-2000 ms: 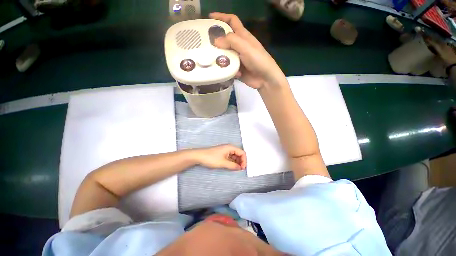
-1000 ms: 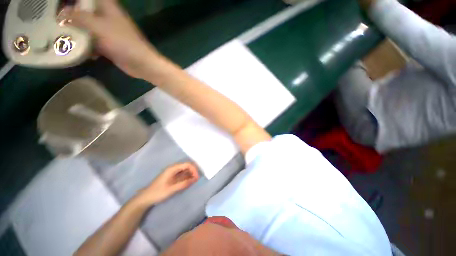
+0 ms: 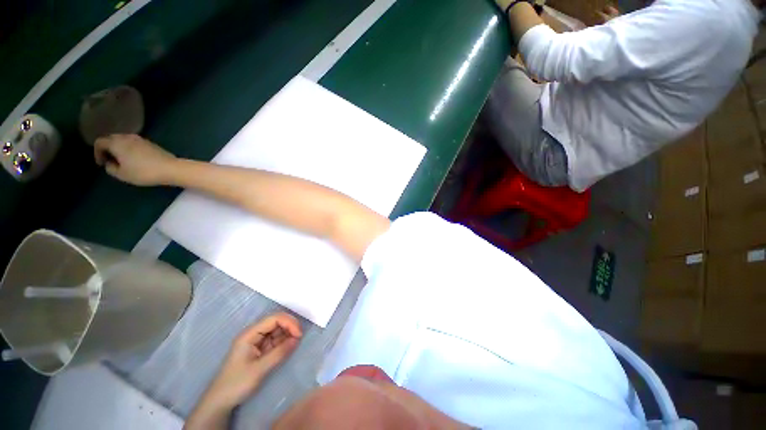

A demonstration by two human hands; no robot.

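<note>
My right hand (image 3: pixel 134 159) is over the dark green belt at the upper left, empty, its fingers loosely bent. It is beside a beige-brown rounded piece (image 3: pixel 112 115), touching or nearly so. A cream top unit (image 3: pixel 28 148) lies farther left on the belt, its shiny round eyes visible. The cream tank (image 3: pixel 139 294) stands at the lower left, open top towards the camera, with two thin white rods (image 3: pixel 59 292) inside or at its rim. My left hand (image 3: pixel 264 348) is loosely curled and empty above the grey ribbed sheet (image 3: pixel 206 306).
A white pad (image 3: pixel 323 155) lies right of the tank, partly under my right arm; another (image 3: pixel 92 401) is at the lower left. A seated person in a light top (image 3: pixel 630 92) is at the upper right on a red stool (image 3: pixel 537 206). Cartons (image 3: pixel 714 210) stand at the far right.
The cream unit has left my right hand, which has moved lower over the belt. The view has swung right, bringing the person, stool and cartons into sight. My left hand stays curled.
</note>
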